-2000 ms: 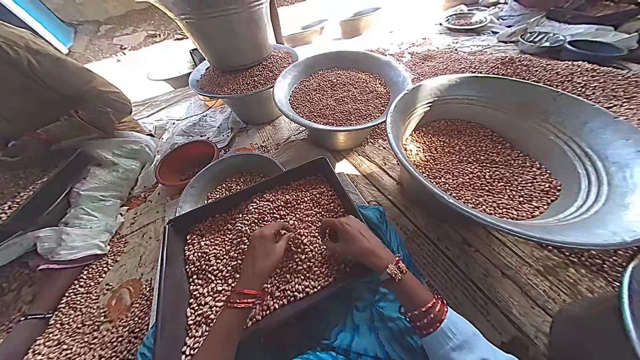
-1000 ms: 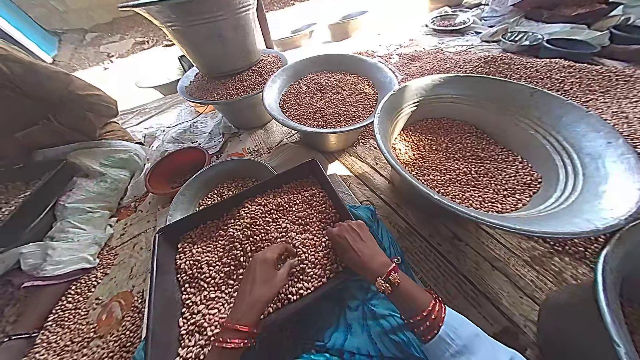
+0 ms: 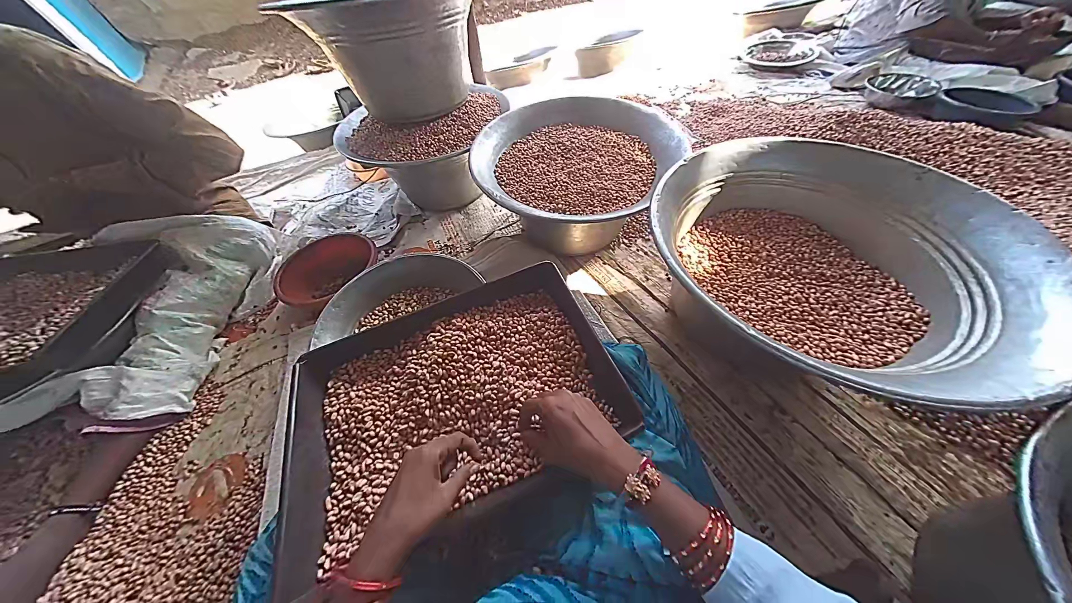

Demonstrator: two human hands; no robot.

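Note:
A dark rectangular tray (image 3: 299, 469) rests on my lap, holding a spread of reddish-brown and pale nuts or beans (image 3: 469, 368). My left hand (image 3: 431, 486) is over the near part of the nuts, its thumb and fingers bent and a little apart; nothing is plainly held. Close by on the right, my right hand (image 3: 574, 435) touches the nuts with curled fingers, and a few pale pieces show at its fingertips; whether it grips them is unclear. Behind the tray, partly hidden by it, is a metal bowl (image 3: 335, 310) with more nuts.
A large metal basin (image 3: 963, 276) of nuts stands right; another basin (image 3: 578, 230) and stacked metal vessels (image 3: 402, 59) stand behind. A red-brown bowl (image 3: 289, 280) is beyond the tray's left corner. Loose nuts (image 3: 159, 536) lie left. A person (image 3: 109, 142) sits left, others' hands farther right.
My left hand's thumb and fingers have come apart since two seconds ago. Both hands have stayed over the nuts in the tray.

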